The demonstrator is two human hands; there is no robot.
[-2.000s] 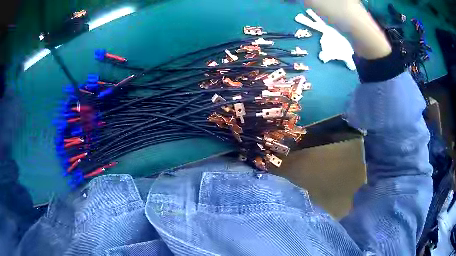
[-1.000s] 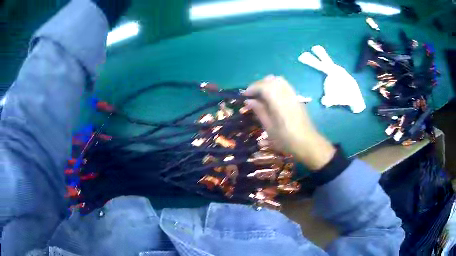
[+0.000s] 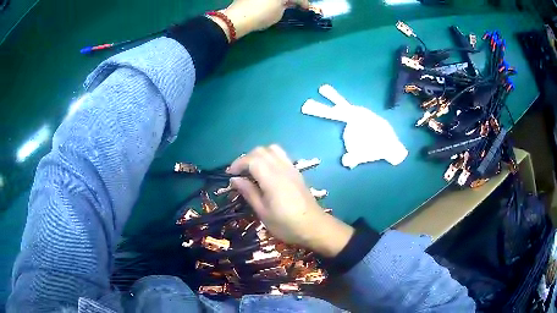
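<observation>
My left hand [image 3: 259, 13] reaches to the far side, partly cut by the top edge. Its fingers close on a small black bundle [image 3: 305, 19] with a copper tip. My right hand [image 3: 281, 198] is over the near pile, thumb and fingers pinching a black cable lead [image 3: 214, 175]. Many leads lie below it, their copper terminals [image 3: 262, 255] crowded at the front. The blue ends of this pile are hidden behind my left sleeve.
A white glove [image 3: 369, 134] lies right of centre. A mixed pile [image 3: 467, 110] of black pieces, copper and blue ends lies at the right. One lead with a blue-and-red end [image 3: 98, 49] lies far left. A cardboard box [image 3: 440, 214] with a black plastic bag [image 3: 501, 232] stands below the table edge.
The view has shifted, so the glove and piles sit further left. My left hand has come into view at the far side, on the black bundle. My right hand stays at the copper ends.
</observation>
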